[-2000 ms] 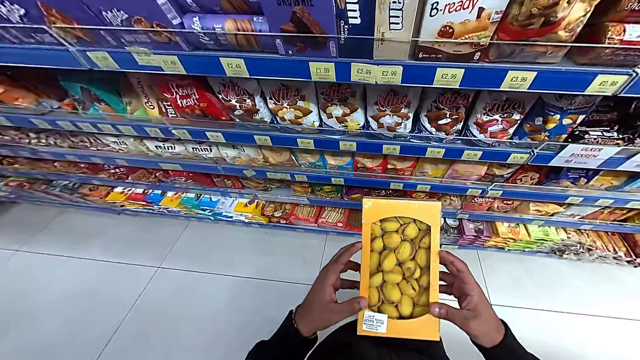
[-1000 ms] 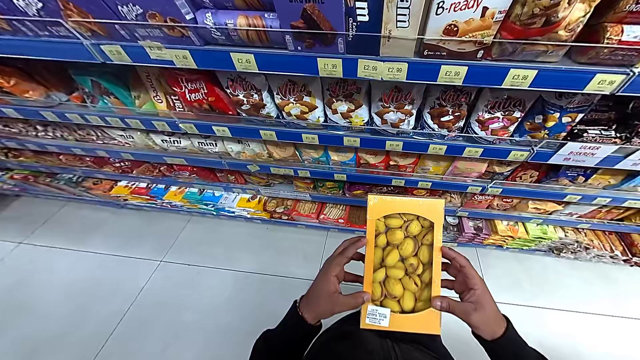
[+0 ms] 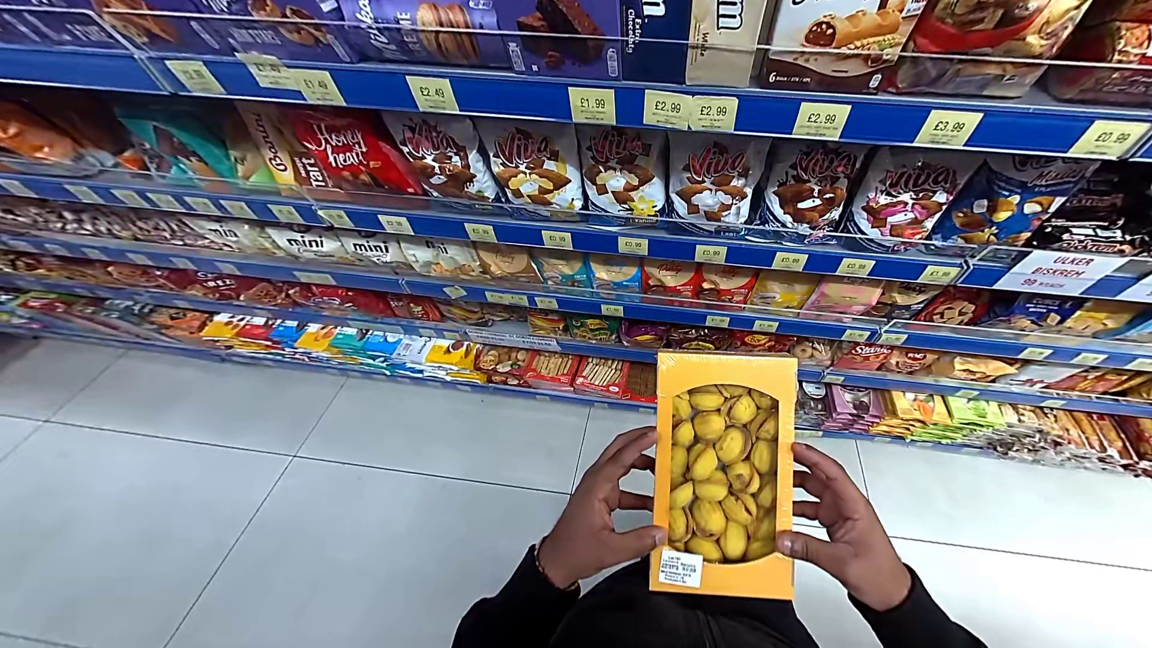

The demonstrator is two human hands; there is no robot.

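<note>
A yellow cardboard box (image 3: 725,580) with a clear window stands upright between my hands in the head view, its front turned toward me. Yellow walnut-shaped cookies (image 3: 720,468) show through the window, and a white printed label (image 3: 681,569) sits at the lower left corner. My left hand (image 3: 605,513) holds the box's left side, thumb at the front near the label. On the opposite edge is my right hand (image 3: 841,522), gripping with its thumb on the front and its fingers along the side. Both sleeves are black.
Blue-edged store shelves (image 3: 540,229) cross the view beyond the box, stocked with bagged sweets (image 3: 717,180), biscuit packs (image 3: 441,31) and chocolate bars (image 3: 315,337). Clear guards and price tags line their edges. Pale floor tiles (image 3: 387,540) lie below.
Both hands keep hold of the box throughout. Its position between them has hardly altered.
</note>
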